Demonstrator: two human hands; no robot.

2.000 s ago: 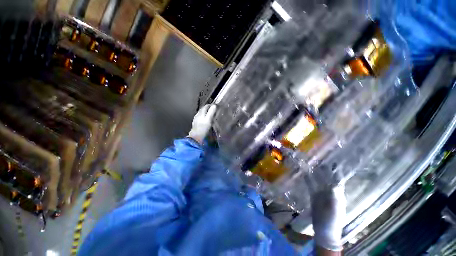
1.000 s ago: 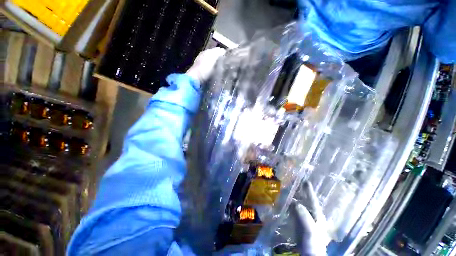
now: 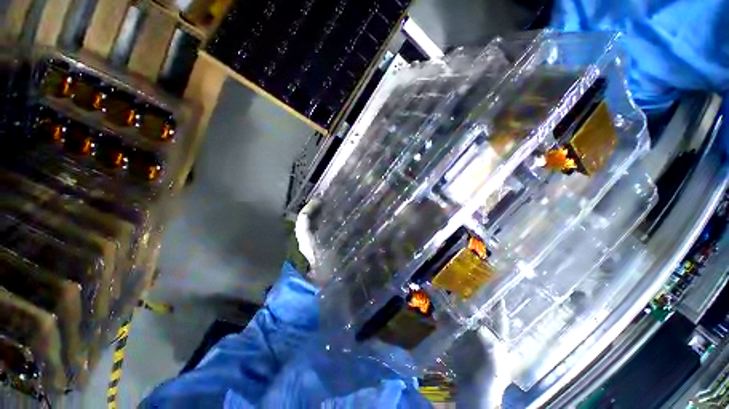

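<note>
A clear blister tray lies tilted across the middle, with more clear plastic at its right. Three orange-and-black transformers sit in it: one at the far right, one near the middle and one at the near edge. My left hand, in a white glove, is closed round the tray's left edge; its fingers are partly hidden. My right hand is blurred at the tray's near edge, partly behind the plastic, so its grip cannot be made out.
More transformers sit in stacked clear trays at the left. A black, pocketed tray in a brown cardboard box stands at the top. A curved metal conveyor rail and boards are at the right. Another person's blue sleeve is at top right.
Over the last second my left hand has moved down along the tray's left edge, and the view has shifted. The tray's far end now appears further to the right, nearer the other person's sleeve.
</note>
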